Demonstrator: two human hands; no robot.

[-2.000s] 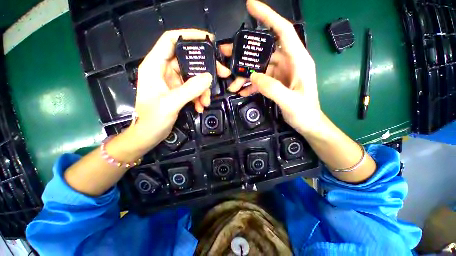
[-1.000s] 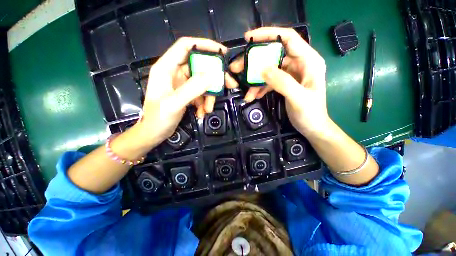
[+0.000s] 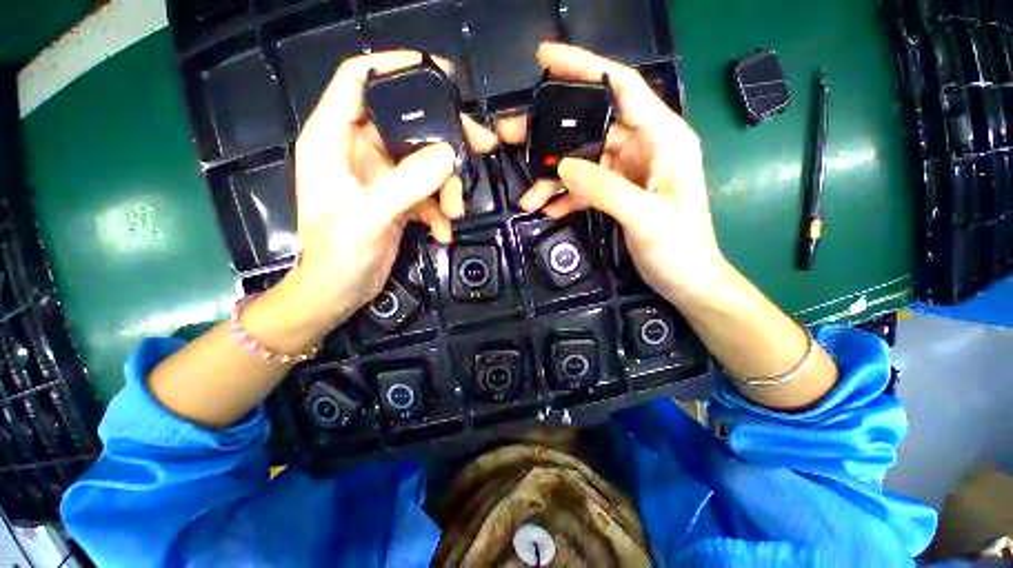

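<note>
My left hand [image 3: 350,189] holds a black smartwatch body [image 3: 413,111], screen up, with its thumb over the lower right of the screen. My right hand [image 3: 655,189] holds a second smartwatch body [image 3: 570,120], its thumb at the lower edge beside a small red mark. Both screens are mostly black with a little white text in the middle. Both hands are above the black component tray [image 3: 253,272]. Several watch bodies lie in its near pockets with their ringed sensor windows up, such as one at the middle [image 3: 475,272].
A single dark watch unit [image 3: 762,87] lies on the green surface [image 3: 733,211] right of the tray, beside a thin black pen [image 3: 818,178]. Gridded black trays stand at the far left [image 3: 33,366] and far right [image 3: 961,144].
Both screens changed from white menu lines to bright white-green, and now to mostly black with small text. The left hand's watch has moved up and left, tilting slightly. Both hands still hold their watches.
</note>
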